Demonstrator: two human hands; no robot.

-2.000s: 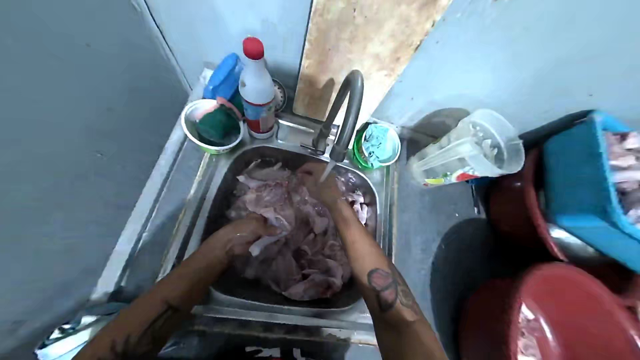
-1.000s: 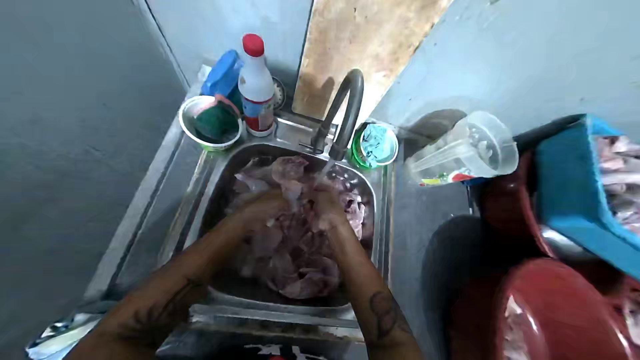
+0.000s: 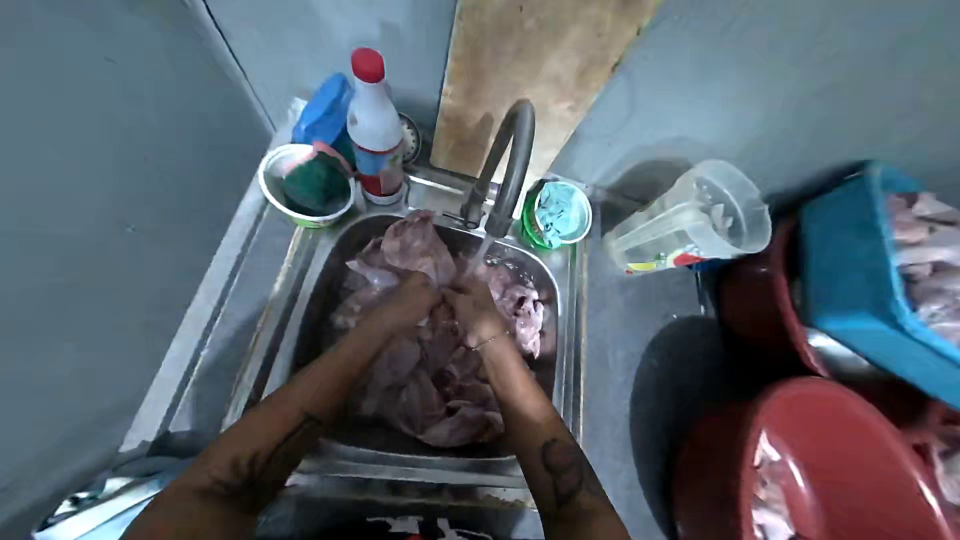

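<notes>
Many pieces of raw, pale pink meat (image 3: 420,390) fill a steel sink (image 3: 559,360). Water runs from a grey gooseneck faucet (image 3: 517,142) onto them. My left hand (image 3: 412,300) is closed on a broad, skin-like piece of the meat (image 3: 418,247), which stands up beyond it toward the back left of the basin. Close beside it, under the stream, my right hand (image 3: 476,311) is among the pieces with its fingers bent; its fingertips are hidden, so its hold is unclear.
Behind the sink stand a white bowl with a green scouring pad (image 3: 315,184), a red-capped bottle (image 3: 375,135) and a tub with a light blue cloth (image 3: 559,214). Rightward are a clear plastic pitcher (image 3: 694,217), a blue crate of meat (image 3: 847,255) and red tubs (image 3: 825,450). A wooden board (image 3: 525,67) leans behind.
My left hand has come up from lower left in the basin to beside my right hand. The broad piece now rises at the back left of the sink.
</notes>
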